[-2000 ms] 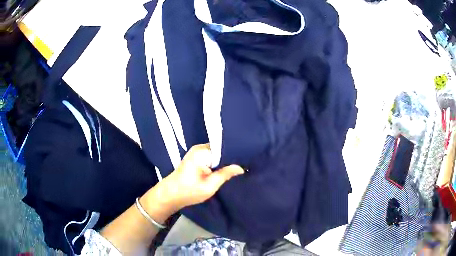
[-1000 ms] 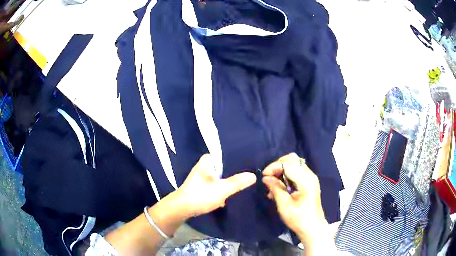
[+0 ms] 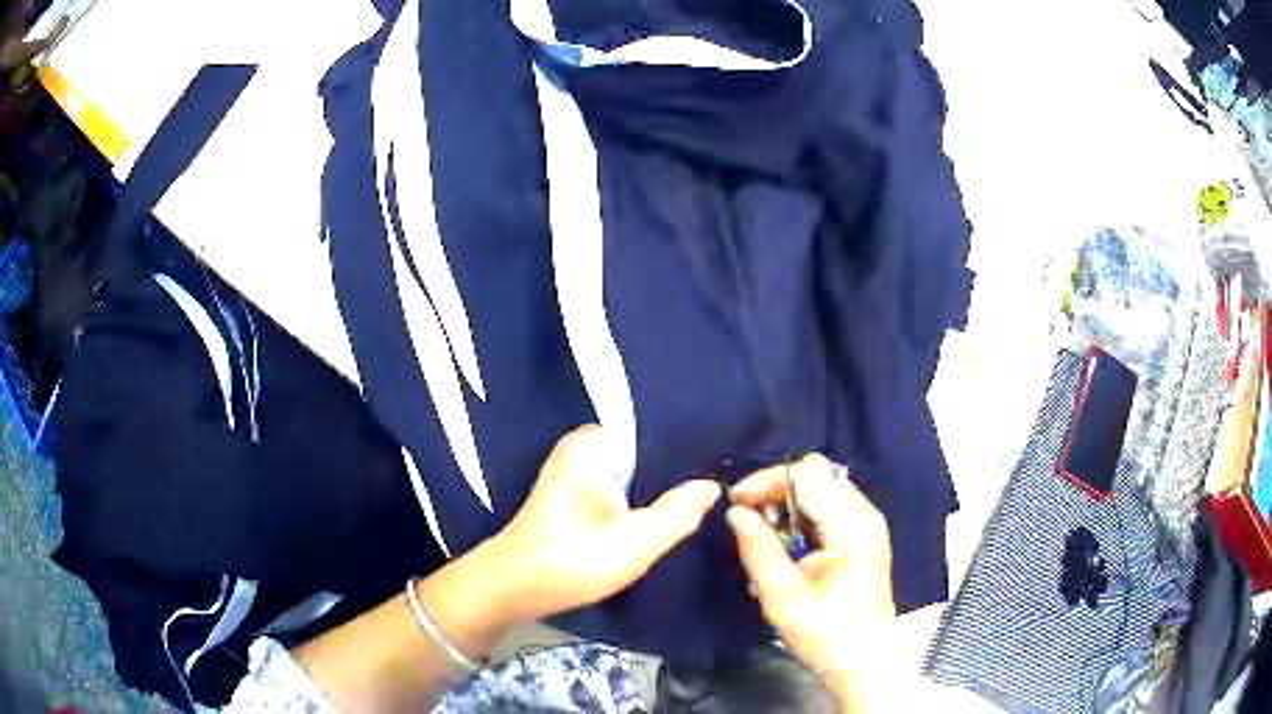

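Observation:
A navy garment (image 3: pixel 698 293) with long white edging (image 3: pixel 575 230) lies spread over the white table and its near edge. My left hand (image 3: pixel 579 537) grips the garment's edge beside the lower end of the white strip, thumb pointing right. A tiny dark spot, maybe a button, shows at the thumb tip. My right hand (image 3: pixel 820 551) is close to the left thumb, its finger and thumb pinched near that spot. Small snips (image 3: pixel 795 541) with a blue part sit within the right hand's fingers. A needle or thread cannot be made out.
Striped cloth (image 3: pixel 1025 586) lies at the right, with a red-cased phone (image 3: pixel 1099 423) and a cluster of dark buttons (image 3: pixel 1083 566) on it. Clear packets (image 3: pixel 1127 286) and a red box (image 3: pixel 1242 537) are beyond. A second navy garment (image 3: pixel 209 488) hangs at the lower left.
My right hand came in from out of view to meet the left thumb. Since one second ago it has shifted slightly down, and the snips in it show more clearly.

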